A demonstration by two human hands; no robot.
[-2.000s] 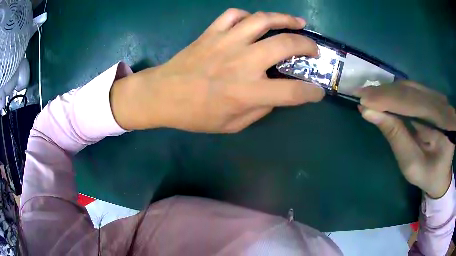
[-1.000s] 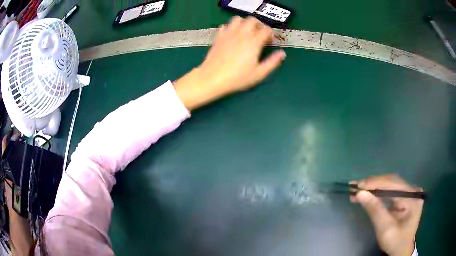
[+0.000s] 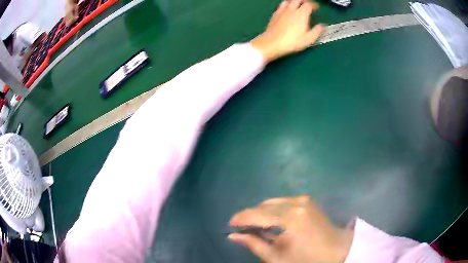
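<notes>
My left hand (image 3: pixel 291 32) is stretched out at the top over the pale metal strip (image 3: pixel 369 27), thumb and fingers apart, with nothing seen in it. A phone unit (image 3: pixel 340 2), cut off by the top edge, lies just right of its fingers. My right hand (image 3: pixel 295 228) is low in the middle, blurred, closed on the dark tweezers (image 3: pixel 254 230); their tips are unclear. A second phone unit (image 3: pixel 124 73) with a pale face and dark rim lies beyond the strip. A smaller third unit (image 3: pixel 57 120) lies further left.
A white fan (image 3: pixel 18 177) stands at left with a white cord beside it. White sheets or bags (image 3: pixel 444 31) lie at upper right, above a dark rounded object (image 3: pixel 454 110) at the right edge. Another person's hand (image 3: pixel 71 11) shows at upper left near a red edge.
The view has turned to the right and shifted. My left hand has reached further out past the strip. My right hand, with the tweezers, has moved toward the lower middle of the view.
</notes>
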